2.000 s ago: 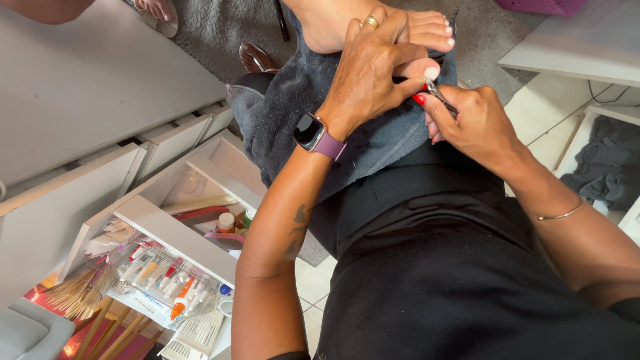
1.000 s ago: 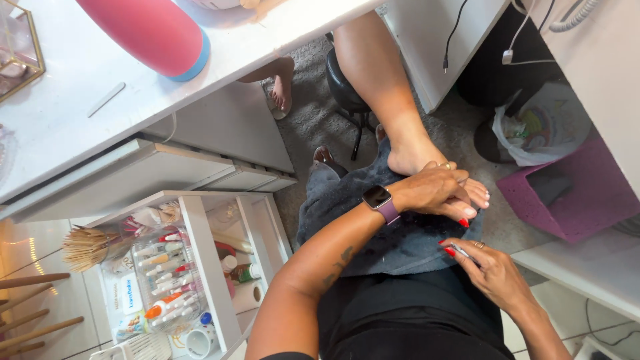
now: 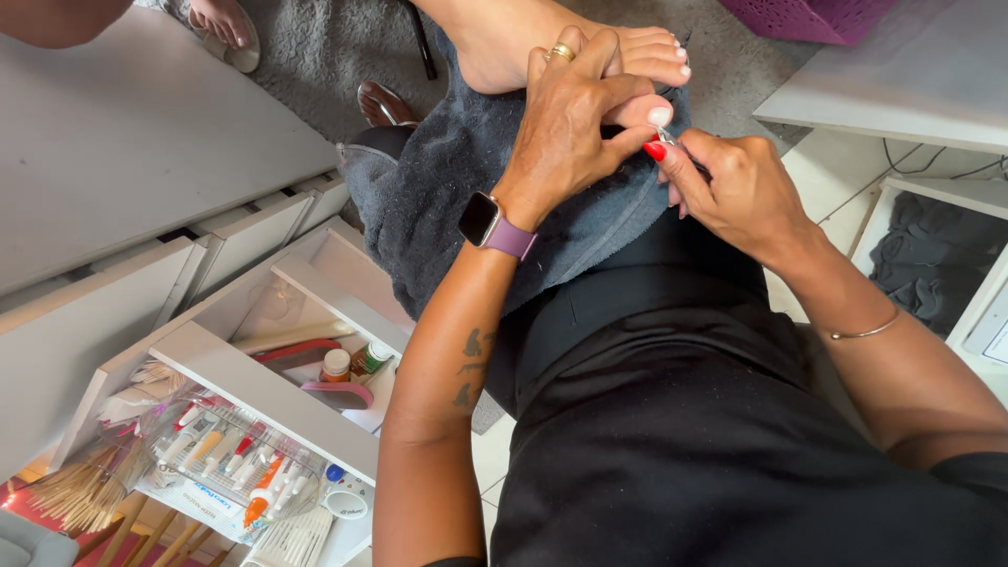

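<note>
Another person's bare foot [image 3: 504, 39], its toenails painted white, rests on a dark grey towel [image 3: 441, 181] over my lap. My left hand [image 3: 571, 118], with a gold ring and a watch at the wrist, is closed around the big toe [image 3: 639, 111] and holds it apart from the other toes. My right hand [image 3: 720, 177] grips a small metal nipper [image 3: 665, 135], mostly hidden by the fingers. The tool's tip is at the edge of the big toe's white nail, close to my left thumb.
At left, an open drawer [image 3: 252, 386] holds polish bottles, nail files, a clear basket [image 3: 236, 457] of tubes and a bundle of wooden sticks [image 3: 87, 484]. A purple basket [image 3: 811, 16] is at the top right, above a white shelf [image 3: 890, 102]. Dark towels [image 3: 937, 252] lie in a right-hand drawer.
One second ago my right hand was away from the toe; now its tool is at the nail. The view has shifted greatly since that frame, with the tabletop out of sight.
</note>
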